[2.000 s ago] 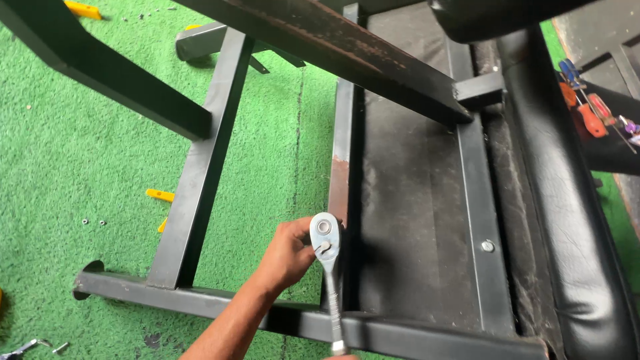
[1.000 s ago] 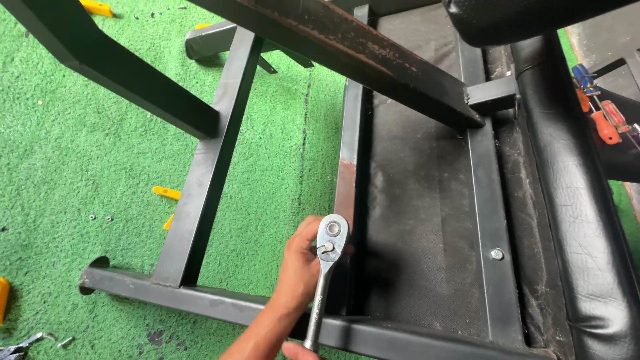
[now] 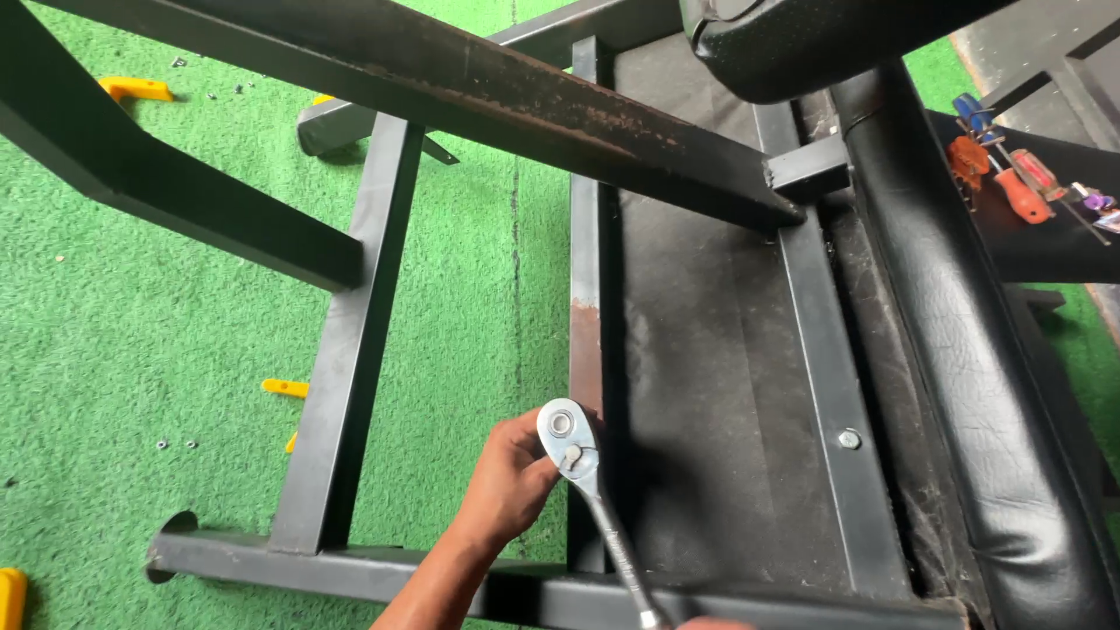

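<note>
A chrome ratchet wrench (image 3: 569, 446) has its head over the middle bar (image 3: 585, 350) of a black metal bench frame. My left hand (image 3: 512, 477) is at that bar, its fingers around the underside of the ratchet head; what lies beneath the head is hidden. Only a bit of my right hand (image 3: 713, 624) shows at the bottom edge, at the end of the ratchet's handle. A hex bolt (image 3: 849, 438) sits in the right bar (image 3: 827, 350). Black padding (image 3: 954, 306) runs along the frame's right side.
Yellow plastic pieces (image 3: 284, 387) and small nuts (image 3: 162, 444) lie on green turf at the left. A thick scratched beam (image 3: 525, 96) crosses above the frame. Screwdrivers (image 3: 1024, 196) rest on a black surface at the right. The lower crossbar (image 3: 367, 573) runs under my left forearm.
The ratchet's handle has swung from pointing down-left to down-right, and my right hand has moved right with it. My left hand stays at the ratchet head.
</note>
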